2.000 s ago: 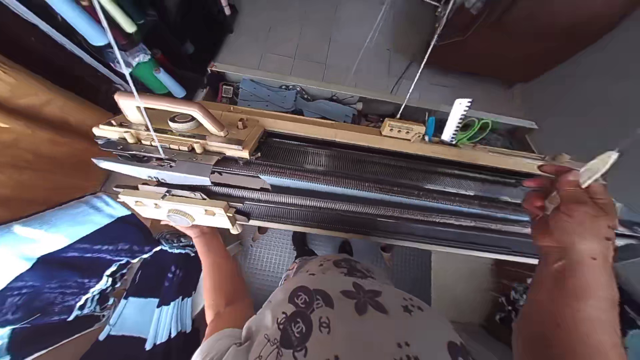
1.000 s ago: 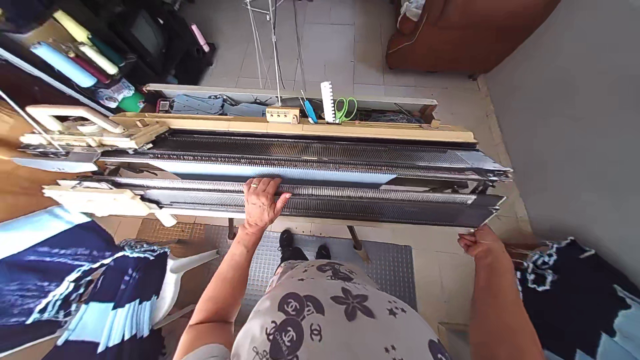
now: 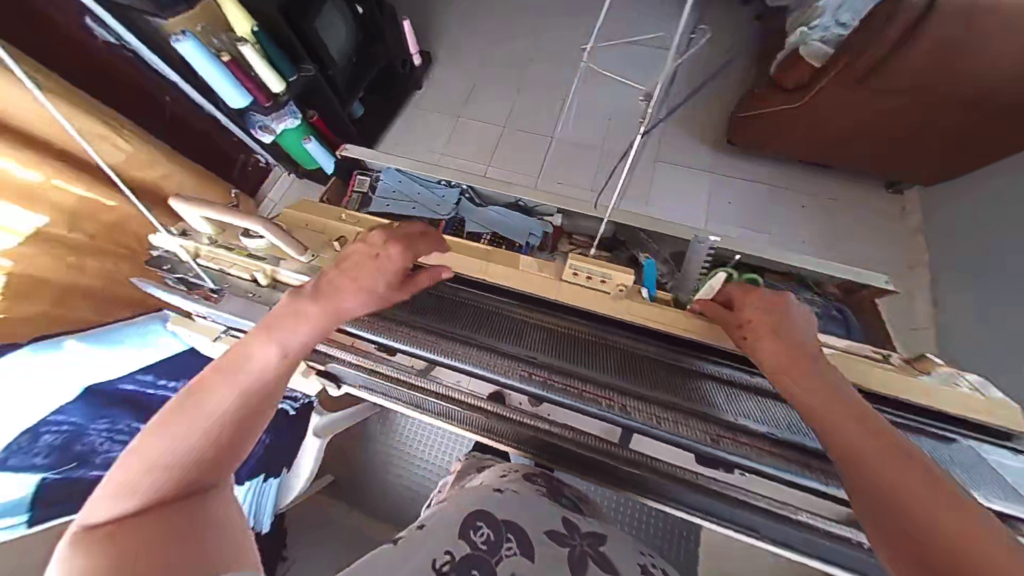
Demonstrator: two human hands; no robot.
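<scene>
A knitting machine [image 3: 560, 344] with two long needle beds crosses the view. My left hand [image 3: 372, 268] is over its cream back rail, near the carriage [image 3: 264, 240] with its curved handle; the fingers are apart and nothing shows in them. At the right part of the rail, my right hand [image 3: 756, 320] pinches a small white tool [image 3: 710, 286]. The row counter [image 3: 598, 274] sits on the rail between the hands. Close to my right hand are a white toothed comb [image 3: 694, 264], green-handled scissors [image 3: 744, 278] and a blue object [image 3: 649, 276].
Behind the machine, a long tray [image 3: 848, 276] holds grey-blue pieces [image 3: 416, 194]. Yarn cones [image 3: 212, 70] stand at the upper left, and a thin yarn mast [image 3: 648, 120] rises behind the rail. Dark blue and white knitted fabric [image 3: 120, 416] lies at left, over a white chair [image 3: 324, 440].
My left hand has moved from the front bed to the back rail. My right hand has gone from the machine's front right end to the rail beside the comb. The view has shifted.
</scene>
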